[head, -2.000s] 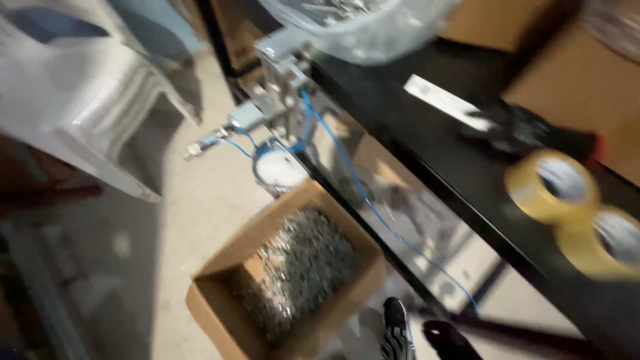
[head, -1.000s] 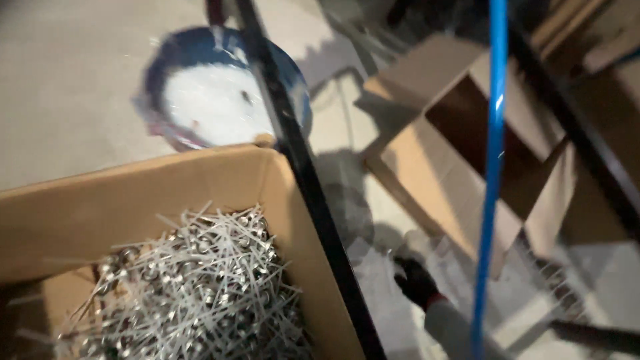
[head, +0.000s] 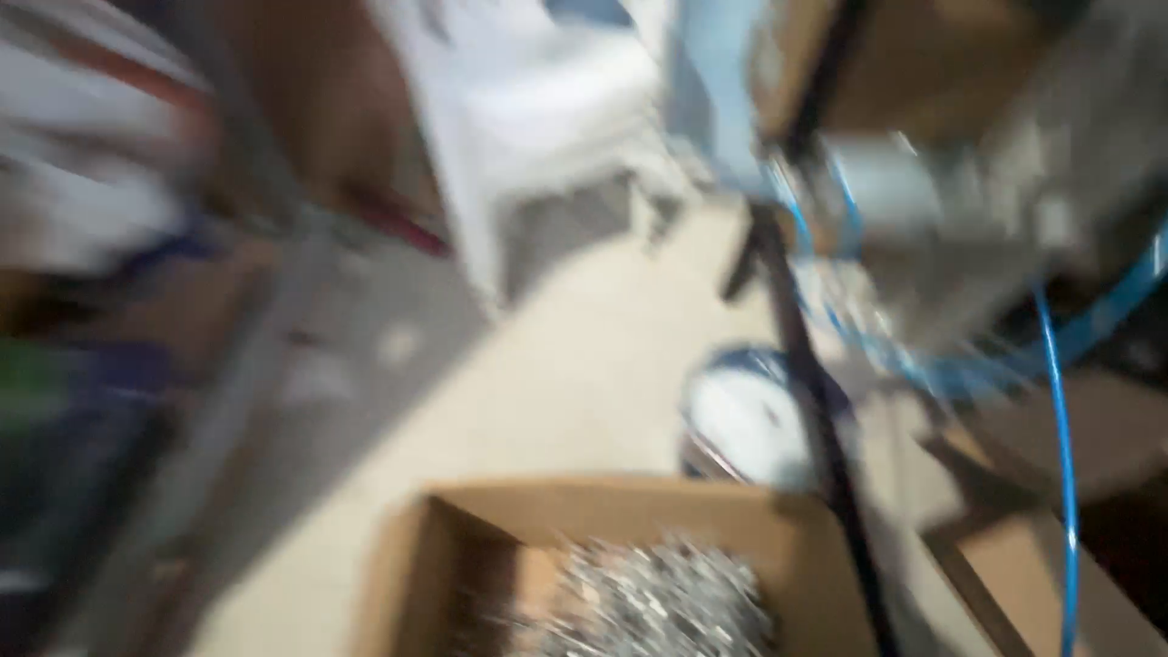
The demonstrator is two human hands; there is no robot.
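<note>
Neither of my hands is in view, so what they hold cannot be seen. A cardboard box [head: 602, 500] at the bottom centre holds a heap of small metal parts [head: 652, 598], blurred by motion. Just behind the box, on the floor, stands a round dark blue container [head: 753, 415] with something white in it, partly hidden by a dark metal leg. A blue air hose [head: 1058, 411] hangs down at the right.
A white plastic chair [head: 557, 100] stands at the top centre. A dark metal table leg [head: 812, 392] runs down beside the box. Another cardboard box [head: 1013, 575] lies at lower right. Blurred items fill the left side.
The gloved hand seen low in the earlier frame of one second ago is out of view. The view has swung, bringing the white chair back into sight.
</note>
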